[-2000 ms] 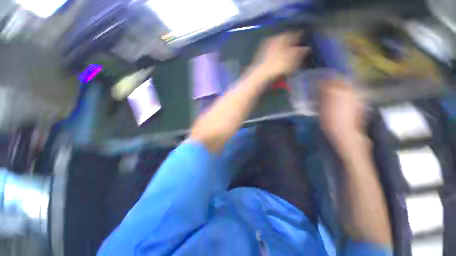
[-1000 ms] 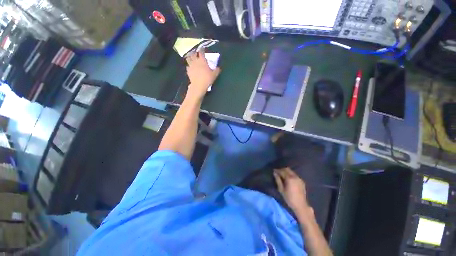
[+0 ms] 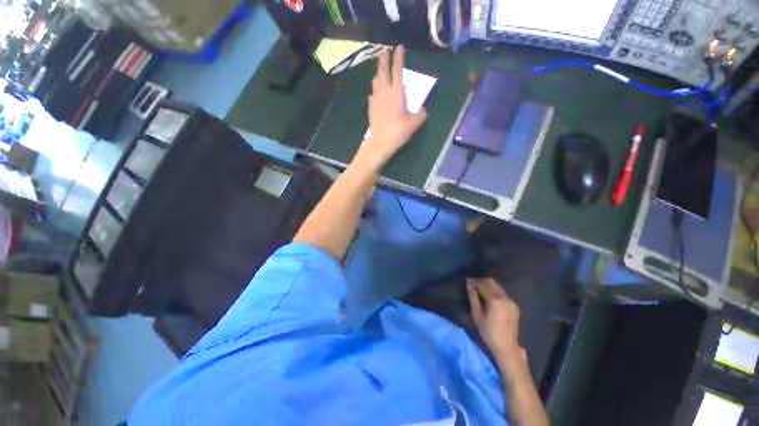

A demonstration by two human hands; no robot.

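My left hand lies over a white-screened smartphone on the green-matted bench, thumb at its right side and two fingers stretched out over its top. The palm hides much of it. A purplish smartphone with a black USB cable in its near end lies on a blue-grey plate. A dark smartphone, also cabled, lies on a second plate at the right. My right hand is empty over my lap, fingers loosely curled.
Yellow paper lies beyond my left hand. A black mouse and red marker lie between the plates. The tester with its blue cable stands behind. Phone trays are at left and lower right.
The view has shifted, so the bench sits further right in the picture. My left hand and the white-screened phone have moved right, closer to the first plate. My right hand has stayed over my lap.
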